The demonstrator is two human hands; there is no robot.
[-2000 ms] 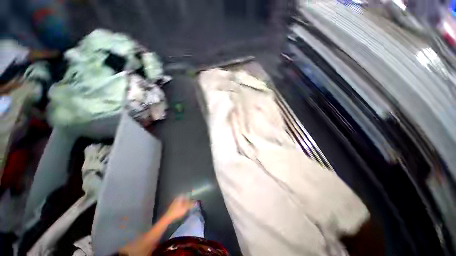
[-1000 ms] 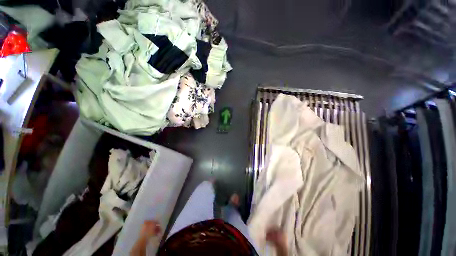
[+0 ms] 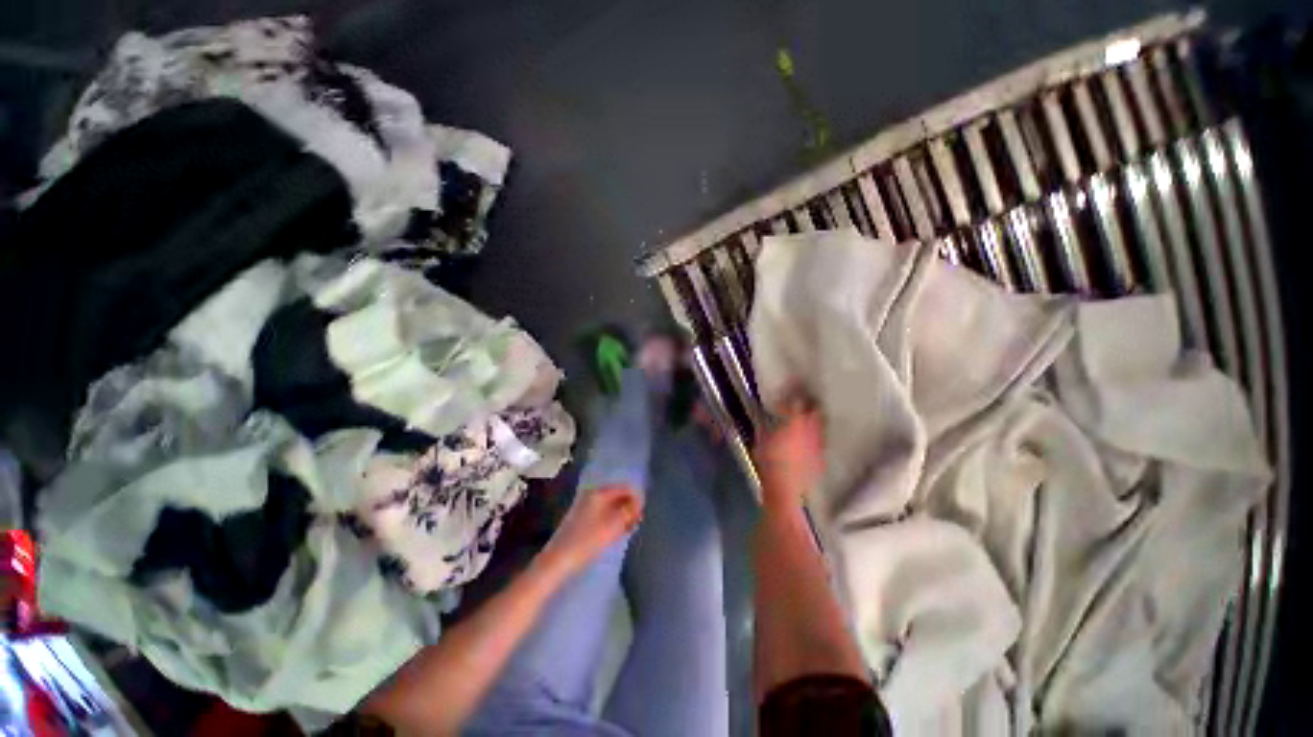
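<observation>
A beige curtain panel (image 3: 979,475) lies loose and wrinkled on a slatted metal rack (image 3: 1253,303), with its far edge short of the rack's end rail. My left hand (image 3: 602,516) is over my left leg, away from the cloth, with its fingers curled and nothing visible in them. My right hand (image 3: 789,439) is at the left edge of the panel, near its far left corner. It is blurred, so I cannot tell whether its fingers grip the cloth.
A heap of pale green, black and floral-print cloth (image 3: 259,547) lies on the floor at left. A green floor marking (image 3: 608,357) shows beyond my feet. The rack's end rail (image 3: 936,133) runs slanting across the far end. Something red and shiny is at the lower left edge.
The view has moved closer to the heap and the rack's far end, and the grey bin has left view. My right hand has moved up along the panel's left edge.
</observation>
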